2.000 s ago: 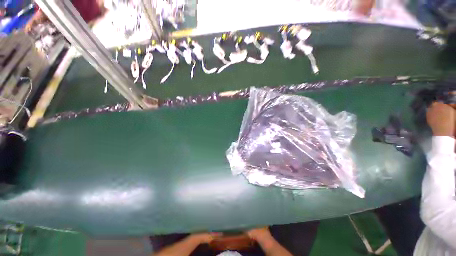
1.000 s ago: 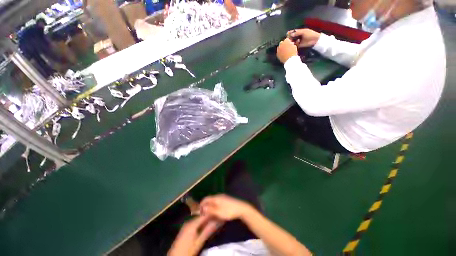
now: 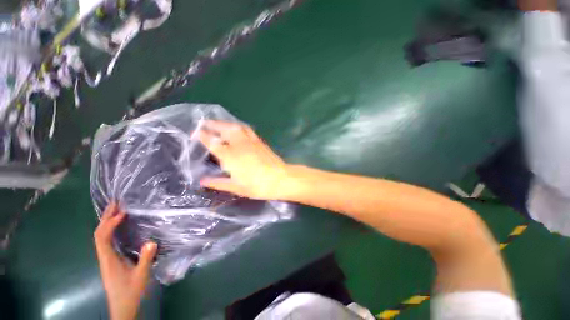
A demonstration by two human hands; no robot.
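Note:
A large clear poly bag, crinkled and full of dark contents, lies on the dark-green bench. My right hand rests on the bag's upper right part, fingers spread over the plastic. My left hand is at the bag's lower left edge, thumb and fingers apart against the plastic. Whether either hand pinches the plastic is unclear. The separate pieces inside the bag cannot be made out.
Blurred black pieces lie at the upper right, near a neighbour's white sleeve. White cable assemblies lie at the upper left beyond the worn black seam. Yellow-black tape marks the floor at the lower right.
My hands have come up from below the bench edge onto the bag. The view has shifted, so the bag looks larger and closer, and the neighbour is now mostly out of view.

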